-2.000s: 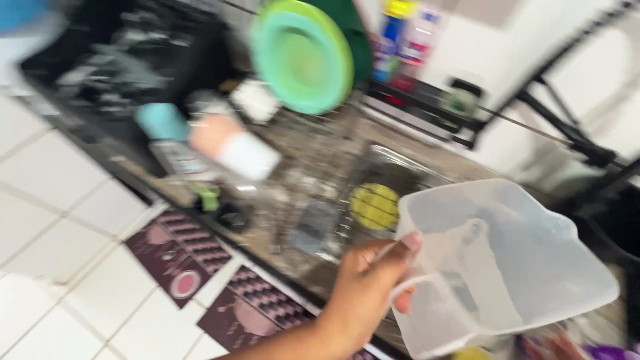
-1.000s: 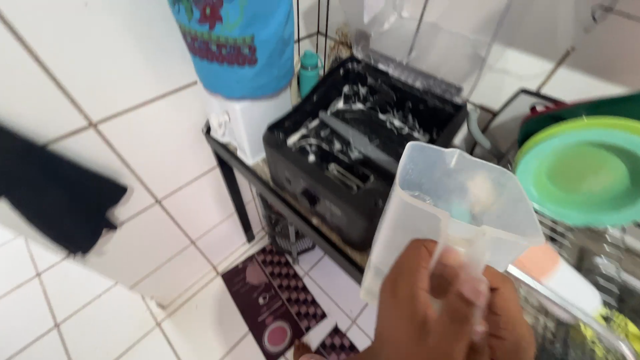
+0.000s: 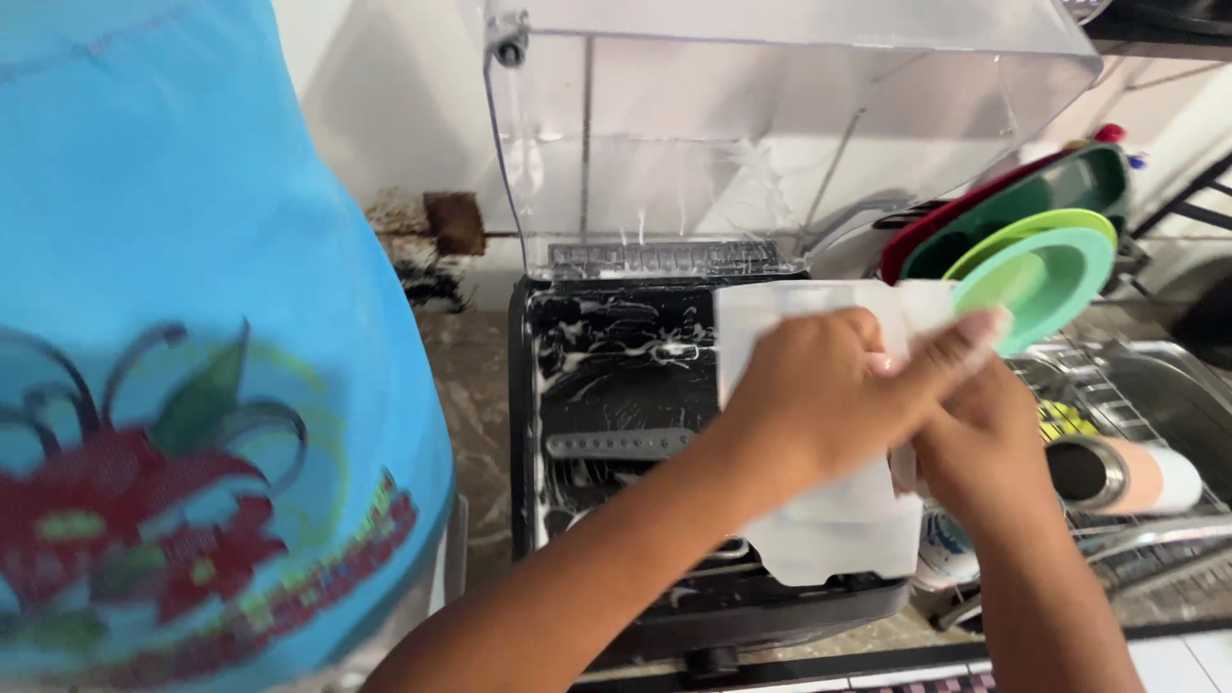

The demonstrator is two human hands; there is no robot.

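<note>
A translucent plastic pitcher (image 3: 837, 539) is tipped over the right part of a black twin-tub washing machine or similar black appliance (image 3: 626, 385), whose interior bears white suds and a grey perforated bar (image 3: 621, 444). My left hand (image 3: 818, 395) reaches across the pitcher's upper side, its fingers against it; its exact grip is unclear. On the pitcher's right side, my right hand (image 3: 982, 433) is closed around what appears to be its handle, partly hidden behind my left hand. The appliance's clear lid (image 3: 693, 144) stands raised behind.
A blue cloth cover with red flowers (image 3: 192, 318) fills the left side. Green plates (image 3: 1049, 279) and trays stand at the back right. Beside the sink, a peach and white tumbler (image 3: 1126, 474) lies on a wire dish rack (image 3: 1145, 549). A white tiled wall stands behind.
The view has swung left from the sink to the black appliance. The pitcher, held upright by one hand a second ago, is now tilted over the appliance, and my left hand has come to it.
</note>
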